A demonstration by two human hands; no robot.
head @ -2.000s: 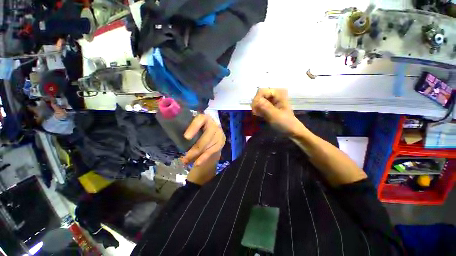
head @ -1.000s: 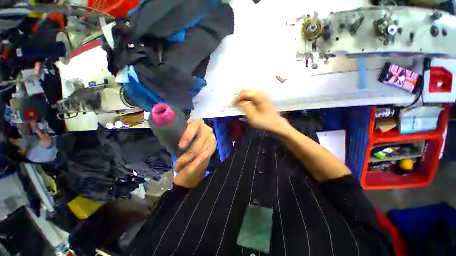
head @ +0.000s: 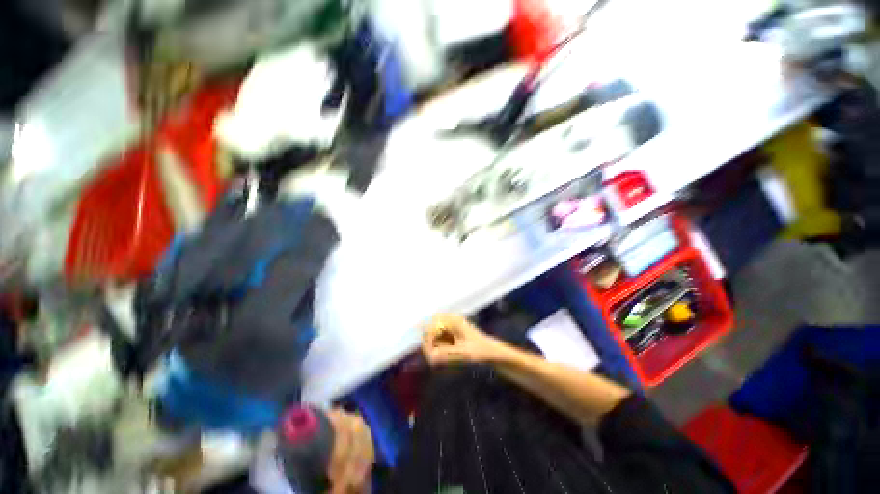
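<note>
The frame is blurred. My left hand (head: pixel 349 450) is at the bottom, partly cut off by the lower edge, and holds a dark grey thread cone (head: pixel 305 453) with a magenta core end facing up. My right hand (head: pixel 452 340) is over the table's front edge, to the right of and above the cone, with fingers curled and fingertips together. Thread or a small item between the fingertips cannot be made out. The long white sewing machine (head: pixel 550 154) lies beyond my right hand on the white table (head: pixel 376 318).
Dark cloth pieces with blue parts (head: pixel 251 289) are piled left on the table. A red basket (head: pixel 121 207) stands beyond them. The open red tool drawer (head: pixel 666 314) is under the table at right. A phone (head: pixel 577 212) and small red tray (head: pixel 631 188) lie near the machine.
The view has swung and tilted, bringing the red basket and the machine's far end into view. The cone is still in my left hand, now low in the picture. My right hand is still raised with curled fingers.
</note>
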